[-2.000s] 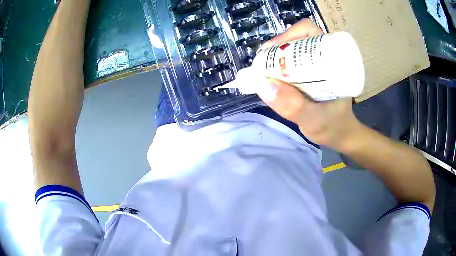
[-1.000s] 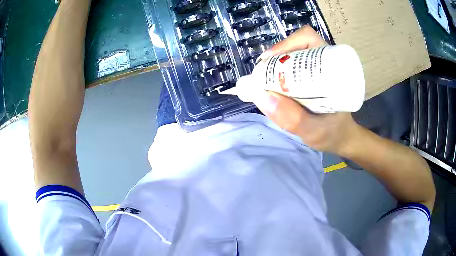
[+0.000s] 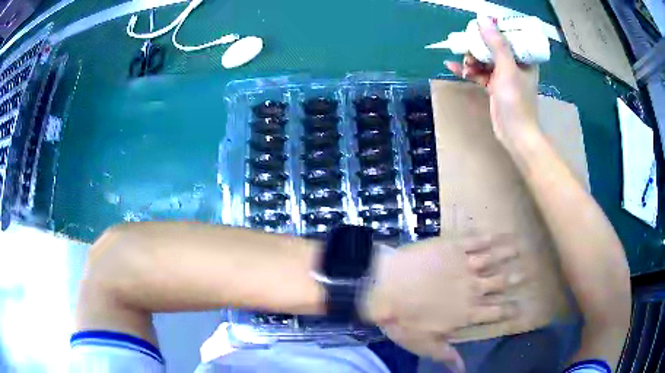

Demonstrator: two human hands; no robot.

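My right hand (image 3: 514,91) holds the white glue bottle (image 3: 526,42) on its side over the mat at the upper right, its thin nozzle pointing left. My left hand (image 3: 445,291), blurred, with a dark watch at the wrist, reaches across the tray. Its fingers lie over the lower part of the tan cardboard sheet (image 3: 481,175) and its thumb is near the sheet's front edge; whether it grips the sheet is unclear. The clear blister tray (image 3: 237,156) holds columns of black round parts (image 3: 319,154). The cardboard covers its right part, and my left forearm hides some lower parts.
A green mat (image 3: 157,175) covers the bench. A white oval object (image 3: 242,52), a looped white cable (image 3: 182,33) and black-handled scissors (image 3: 148,62) lie at the back left. More trays (image 3: 29,138) stand far left. Paper with a pen (image 3: 638,164) and another cardboard sheet (image 3: 594,40) are at right.
The view has shifted to show more bench. My right hand has moved the bottle from the lower parts to the far side. My left hand has come into view across the tray onto the cardboard.
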